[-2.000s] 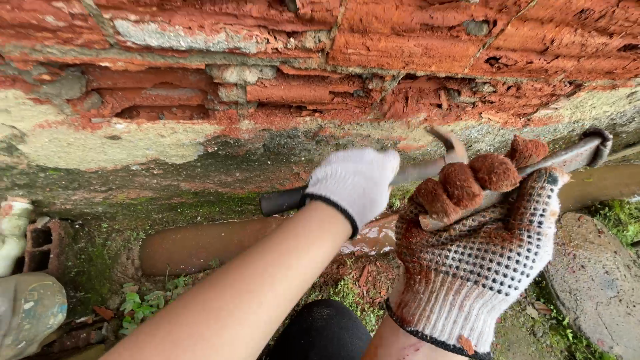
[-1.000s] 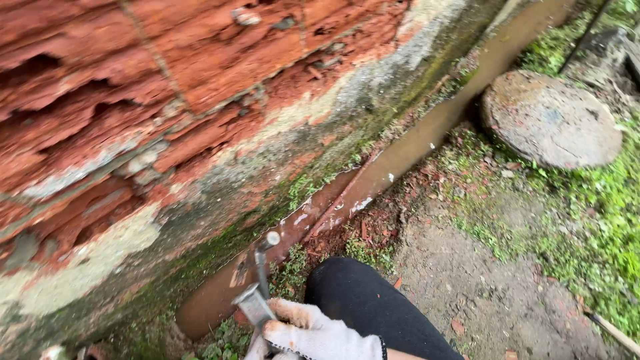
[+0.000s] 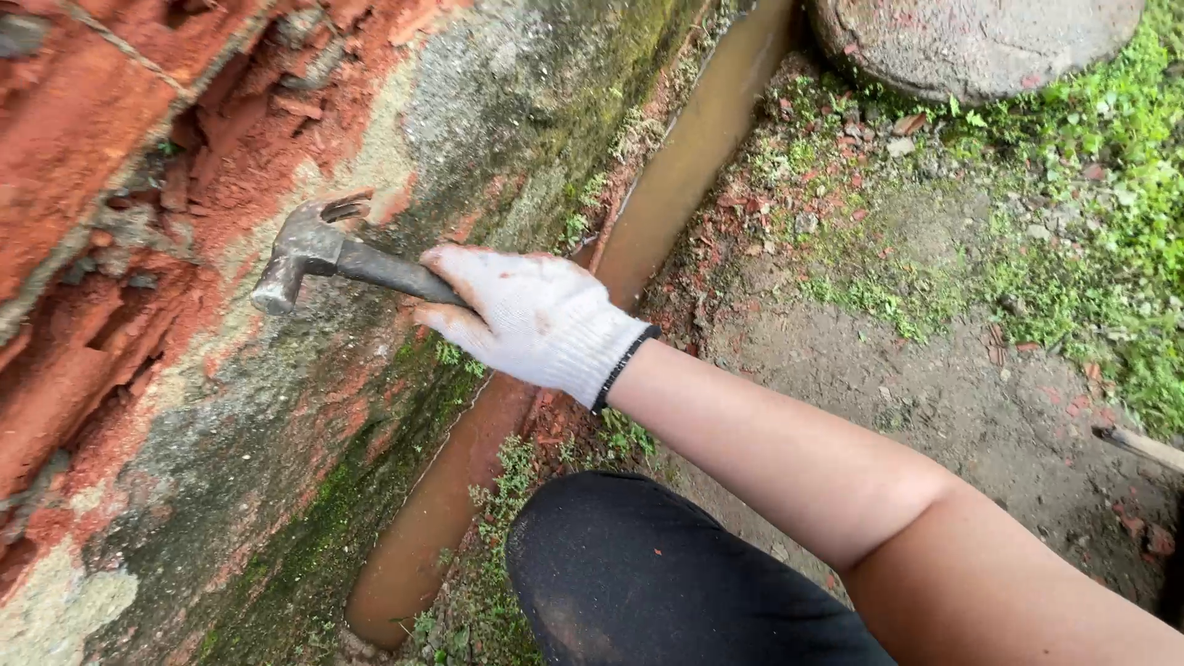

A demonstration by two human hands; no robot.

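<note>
My right hand (image 3: 536, 319), in a white knit glove with reddish dirt on the fingers, grips the dark handle of a claw hammer (image 3: 310, 250). The hammer's metal head is to the left of the hand, in front of the damaged wall (image 3: 222, 416); its claw points up and right, its striking face down and left. Whether the head touches the wall is unclear. My left hand is out of view.
Exposed red brick (image 3: 83, 370) shows at left. A trough of muddy water (image 3: 694, 157) follows the wall's foot. My knee (image 3: 647, 573) is below the hand. A round stone slab (image 3: 980, 42) lies upper right, a stick (image 3: 1142, 449) at right.
The hammer and gloved hand are raised from beside my knee to in front of the wall. My left hand, seen two seconds ago, is out of view. The view has swung a lot.
</note>
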